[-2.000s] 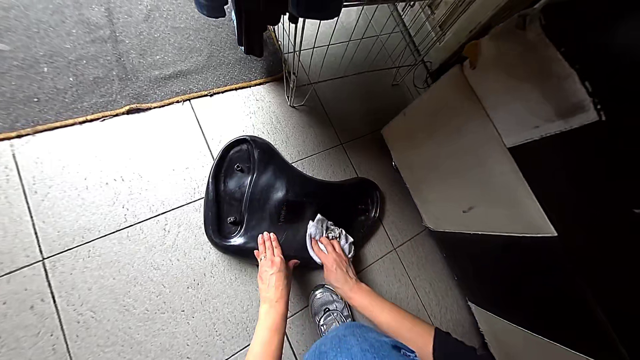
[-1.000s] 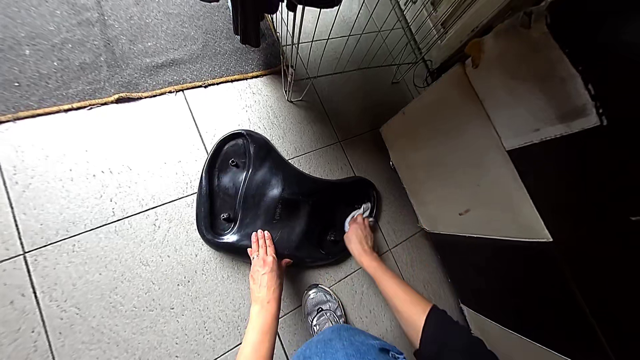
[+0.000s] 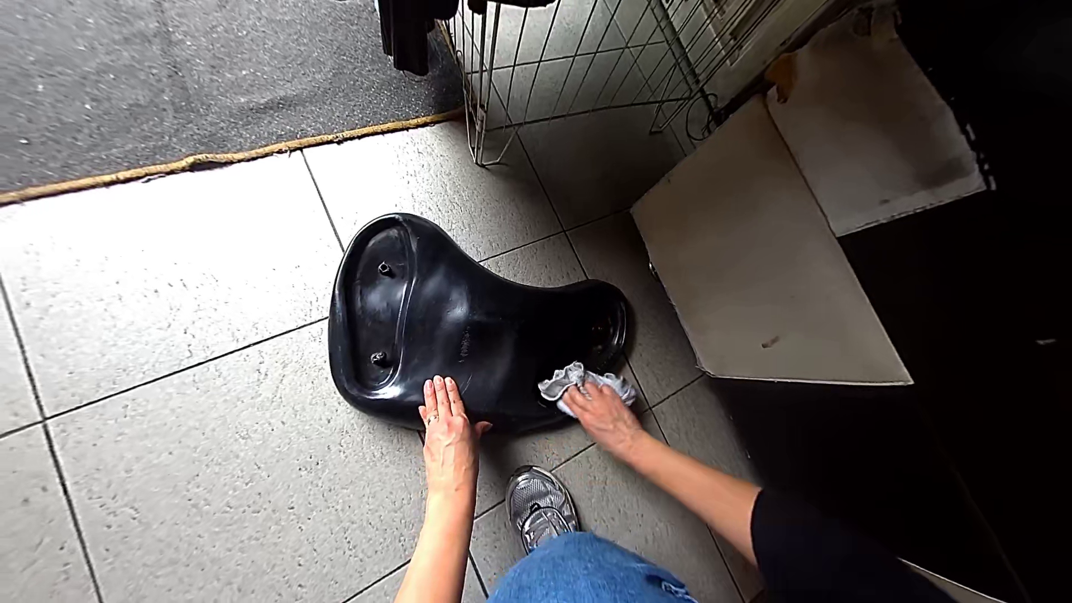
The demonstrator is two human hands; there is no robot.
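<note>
A glossy black molded plastic part [image 3: 494,327] with a curved outline lies on the tiled floor in front of me. It has a recessed area with two small posts at its left end. My left hand [image 3: 450,431] rests flat on its near edge, fingers together and thumb out, holding nothing. At the near right edge of the part, my right hand [image 3: 601,412] has a crumpled grey-white cloth [image 3: 571,378] under its fingers. The cloth touches the part's surface there.
A grey mat [image 3: 167,75] with a yellowish edge lies at the upper left. A wire rack [image 3: 578,67] stands at the top, with dark items hanging beside it. Cardboard [image 3: 762,276] is at the right. My shoe [image 3: 540,507] is just below the part.
My right hand, with the cloth, was at the part's right end a second ago and is now back toward me at its near edge. The left hand has stayed on the near edge.
</note>
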